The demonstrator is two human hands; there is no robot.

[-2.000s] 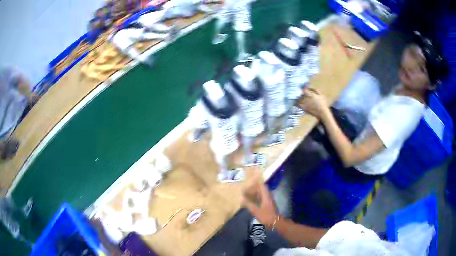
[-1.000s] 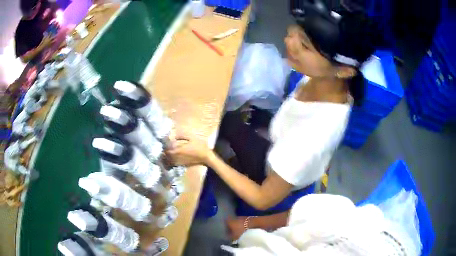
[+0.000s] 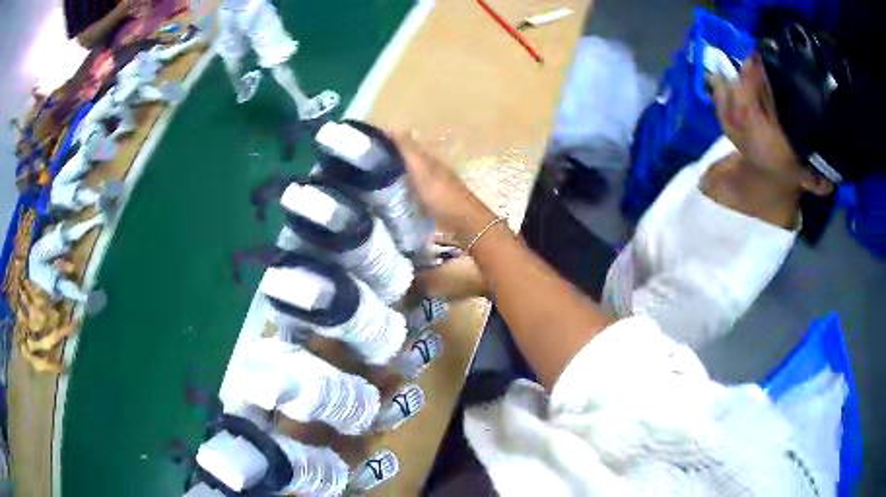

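Several white lower bodies (image 3: 364, 262) stand in a close row on the bench, sandals towards the right. Most have a black waist sash (image 3: 369, 228) around a white block on top. One near the front (image 3: 291, 383) shows no black sash. My right hand (image 3: 427, 189), blurred, with a bracelet on the wrist, reaches to the side of the farthest lower body (image 3: 393, 209). Its fingers are partly hidden behind that piece, so its grip is unclear. My left hand is not in view.
A person (image 3: 709, 233) in a white top sits at the right, with a hand (image 3: 457, 280) under my forearm. The green conveyor (image 3: 165, 291) runs at left, carrying another lower body (image 3: 257, 44). A red rod (image 3: 510, 31) lies on the far bench. Blue bins (image 3: 670, 126) stand behind.
My right hand has moved from low beside the bench up to the far end of the row. The view has shifted. The seated person's head appears farther right.
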